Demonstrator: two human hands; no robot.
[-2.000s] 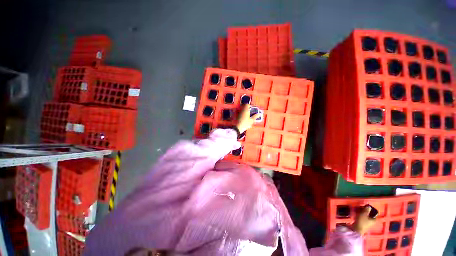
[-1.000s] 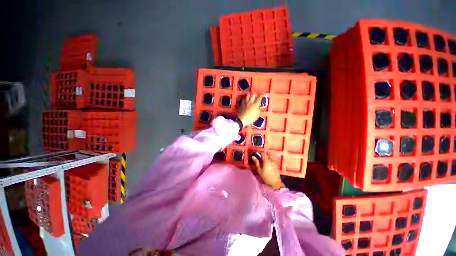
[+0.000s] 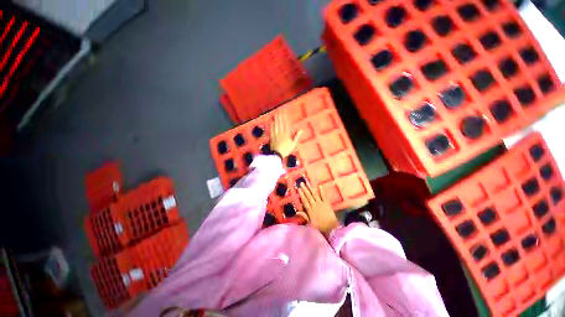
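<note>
The red-orange compartment tray [image 3: 317, 148] lies tilted in front of my body. Dark square watch bodies [image 3: 258, 132] fill pockets on its left side, and its right-side pockets show empty. My left hand [image 3: 284, 136] is over the upper middle of the tray, fingers spread, with no watch seen in it. My right hand [image 3: 317, 207] lies over the lower middle, fingers apart, its fingertips beside a watch body [image 3: 300, 182]. The palms' undersides are hidden.
A tall tray stack [image 3: 372, 117] with dark watch bodies stands at upper right. A partly filled tray [image 3: 505, 229] is at lower right. Empty-looking trays [image 3: 263, 80] are behind. More stacked trays [image 3: 152, 207] stand on the floor at left.
The view has turned, so the trays appear slanted. My right hand came from the lower-right tray to the middle tray. Both hands are now spread, and more watch bodies sit in the middle tray.
</note>
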